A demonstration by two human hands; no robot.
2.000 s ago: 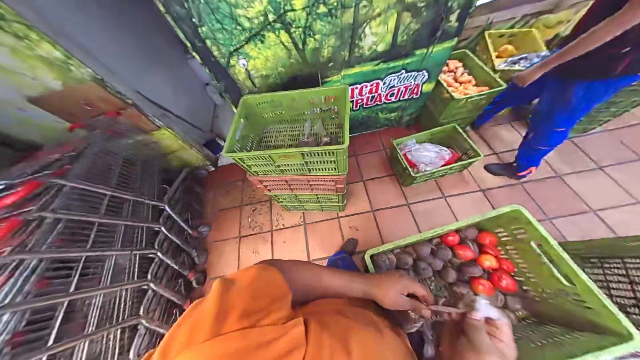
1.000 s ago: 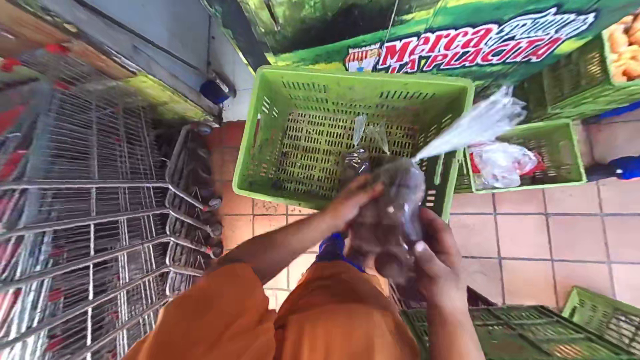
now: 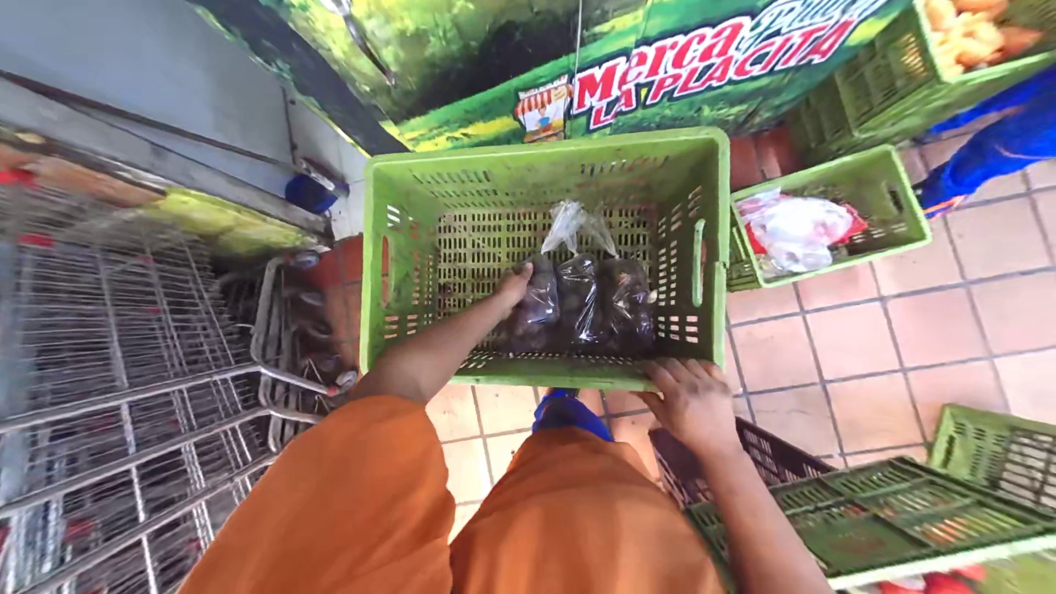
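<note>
Three clear plastic bags of dark round produce lie side by side in a green plastic crate (image 3: 544, 148): a left bag (image 3: 538, 305), a middle bag (image 3: 579, 301) and a right bag (image 3: 629, 309). My left hand (image 3: 513, 289) reaches over the crate's near left side and touches the upper left edge of the left bag; its fingers are partly hidden, so a grip cannot be told. My right hand (image 3: 693, 396) rests with its fingers over the crate's near rim, close to the right corner. Knotted, loose plastic tops point toward the far side.
Metal shopping carts (image 3: 124, 388) stand at the left. A smaller green crate (image 3: 874, 239) with white plastic bags (image 3: 796, 231) sits on the tiled floor at the right. More green crates (image 3: 874, 520) lie at the lower right. A person's blue-trousered leg (image 3: 998, 157) shows at the right edge.
The bag held between both hands a second ago now lies in the crate with the other two. My right hand has gone to the near rim. The view has turned from the tomato crate.
</note>
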